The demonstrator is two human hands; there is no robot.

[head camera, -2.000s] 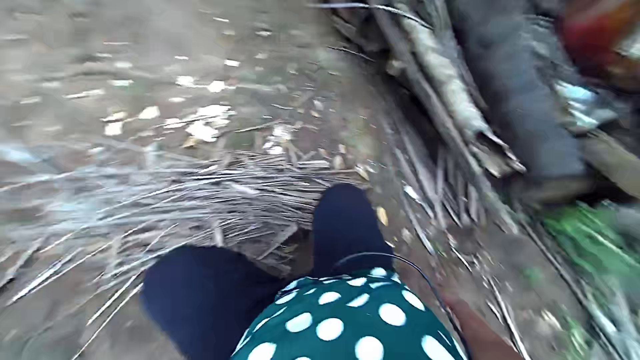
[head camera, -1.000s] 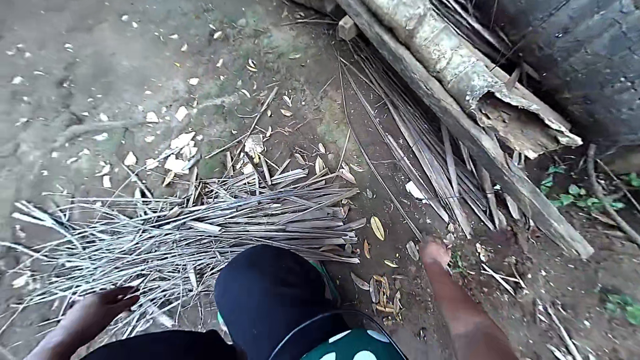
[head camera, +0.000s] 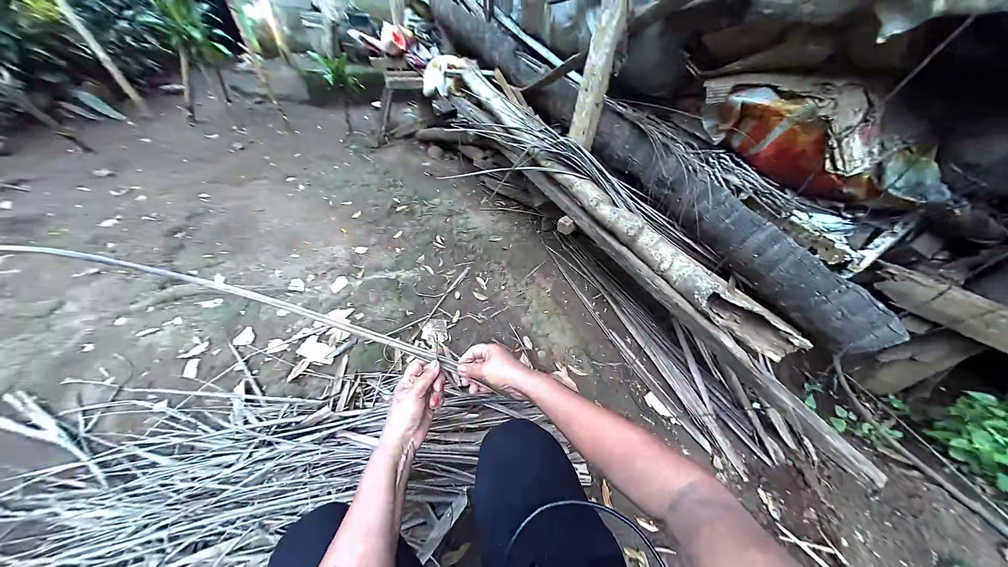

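A long thin dry strip, perhaps a palm frond rib (head camera: 236, 290), runs from the left edge of the head view to its near end between my two hands. My left hand (head camera: 420, 394) pinches it near that end with thumb and fingers. Right beside it, my right hand (head camera: 490, 368) grips the end, fingertips almost touching the left ones. Just below both hands lies a heap of dry thin sticks (head camera: 236, 465) on the bare soil, reaching to my knees. Parts of the fingers are hidden behind one another.
On the right, a hollow split log (head camera: 669, 260), a plank (head camera: 787, 402) and a dark trunk (head camera: 787, 268) lie slanting, with long dry strips (head camera: 654, 346) beside them. An upright post (head camera: 598, 75) stands behind. Pale chips (head camera: 315, 349) and leaves dot the soil. Green plants grow at lower right.
My hands were apart, the left over the heap and the right near the ground by the plank; now they are together on the long strip. The view has tilted up.
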